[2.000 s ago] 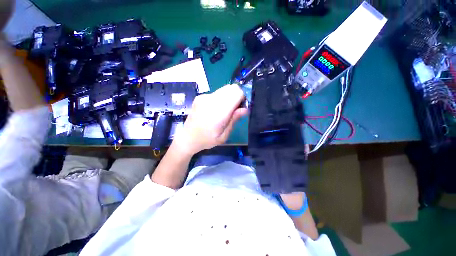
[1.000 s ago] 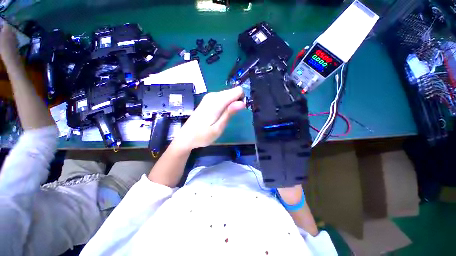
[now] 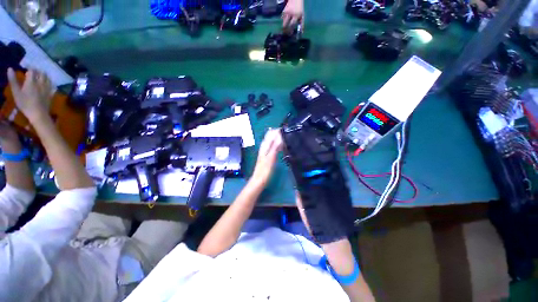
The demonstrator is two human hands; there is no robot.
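A black handheld unit [image 3: 321, 191] is held up over the bench's front edge, its display strip glowing blue. My right hand [image 3: 302, 207] is under it, mostly hidden, with only a strip of skin showing at its left side and a blue strap on the wrist. My left hand [image 3: 270, 147] is at the unit's upper left edge; its fingertips are blurred and partly hidden, so its grip is unclear. Another black unit [image 3: 317, 101] lies just beyond. The power supply [image 3: 373, 122] stands at the right with lit red and green digits.
Several black units [image 3: 215, 154] lie at the left, some on white paper [image 3: 236, 128]. Small black parts [image 3: 259, 103] lie mid-bench. Red and white cables [image 3: 392, 183] run right of the held unit. A neighbour's hand [image 3: 32, 91] is by an orange block; another person's hand [image 3: 292, 15] is across the bench.
The view has tilted up, showing more of the far bench. The held unit is more slanted, and my left hand looks more upright at its edge. A hand across the bench has come into view.
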